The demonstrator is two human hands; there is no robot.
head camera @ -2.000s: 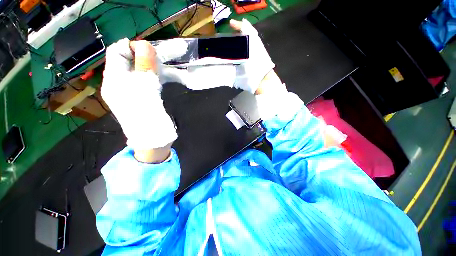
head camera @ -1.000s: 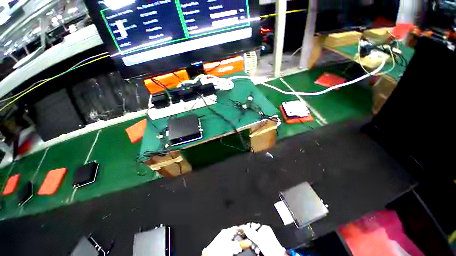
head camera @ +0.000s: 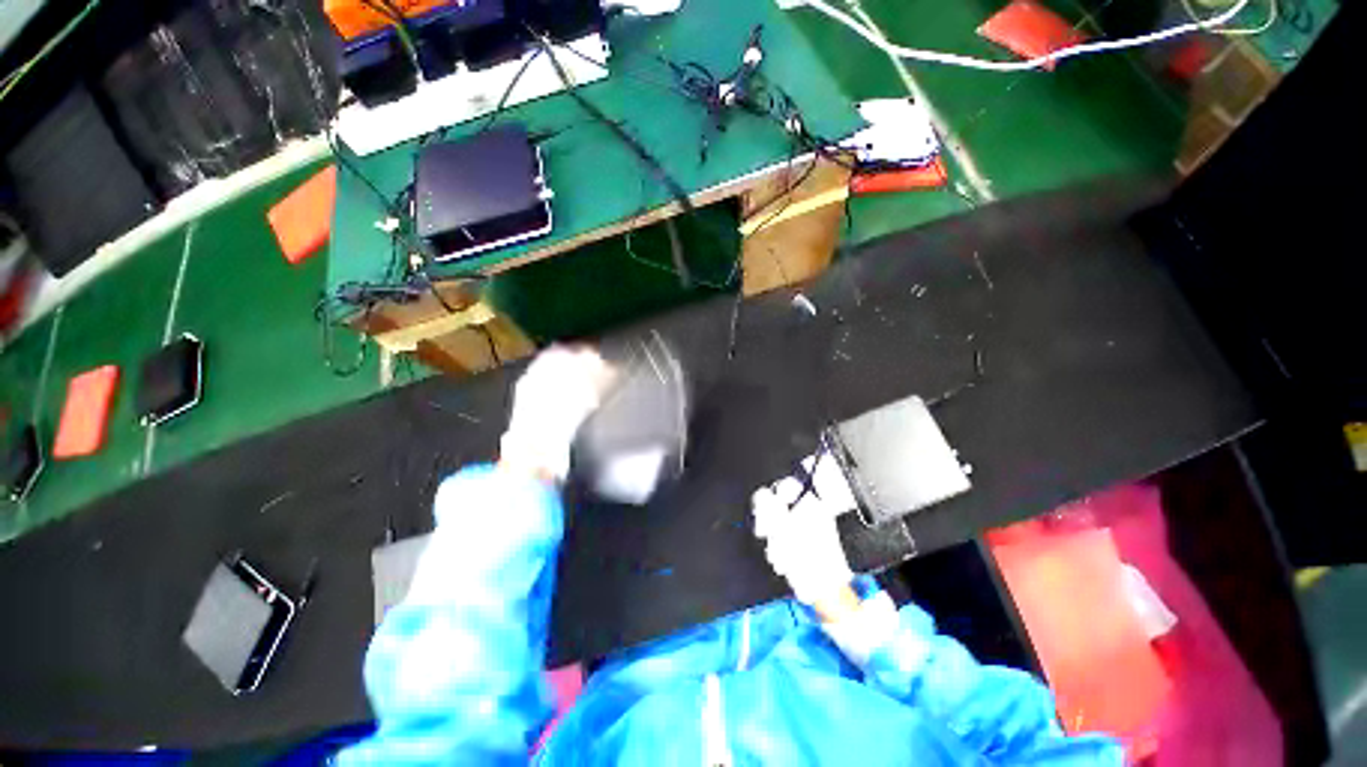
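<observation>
My left hand (head camera: 558, 402), in a pale glove, grips the left edge of a flat grey set-top box (head camera: 642, 408) over the belt. This box is motion-blurred and has a white patch at its lower end. My right hand (head camera: 804, 543), also gloved, is at the left side of a second grey set-top box (head camera: 903, 459) lying on the belt. A thin black lead (head camera: 811, 475) shows at my right fingertips; whether they hold it is unclear.
More boxes lie on the black belt (head camera: 1049, 315) at left, one (head camera: 237, 622) tilted, another partly behind my left sleeve. A raised green bench (head camera: 630, 128) holds a dark box (head camera: 483, 188) and cables. Pink lining (head camera: 1199, 644) is at right.
My hands were together at the bottom and are now apart. My left hand is up and left with a box; my right is beside the other box. The view has tilted down.
</observation>
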